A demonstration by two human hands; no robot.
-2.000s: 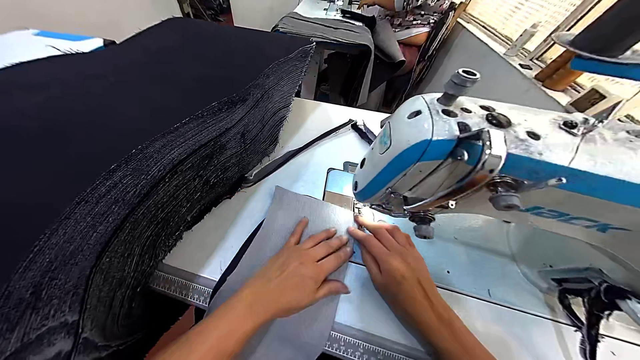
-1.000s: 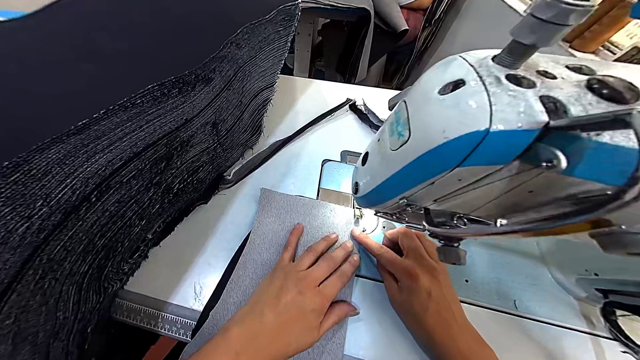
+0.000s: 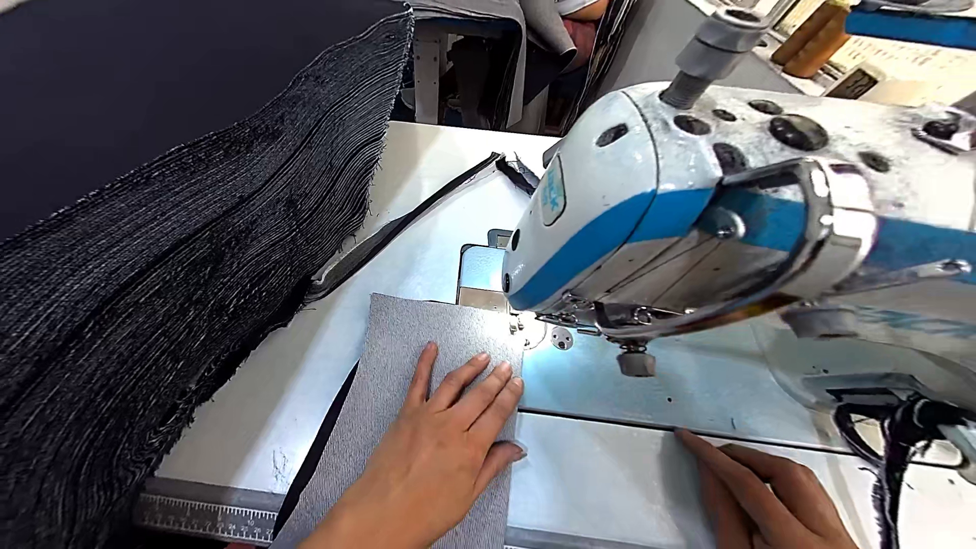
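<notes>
My left hand [image 3: 438,438] lies flat with spread fingers on a grey denim panel [image 3: 396,343], pressing it on the sewing machine bed. A dark fabric layer shows beneath the panel's left edge. The panel's upper right corner reaches the lit presser foot [image 3: 516,322] of a white and blue Jack sewing machine [image 3: 595,198]. My right hand [image 3: 762,488] is off the fabric at the lower right, fingers partly bent, low over the table's front part; nothing shows in it. Its underside is hidden.
A tall stack of dark denim pieces [image 3: 229,198] fills the left side. A narrow dark fabric strip [image 3: 412,217] runs behind the panel. Along the front edge is a ruler [image 3: 206,518]. Dark cords or strips [image 3: 900,435] hang at the right. Behind are hung fabrics and part of a person.
My right hand has left the panel beside the presser foot and moved right and toward the table's front. My left hand stays on the panel. The view has moved closer to the machine.
</notes>
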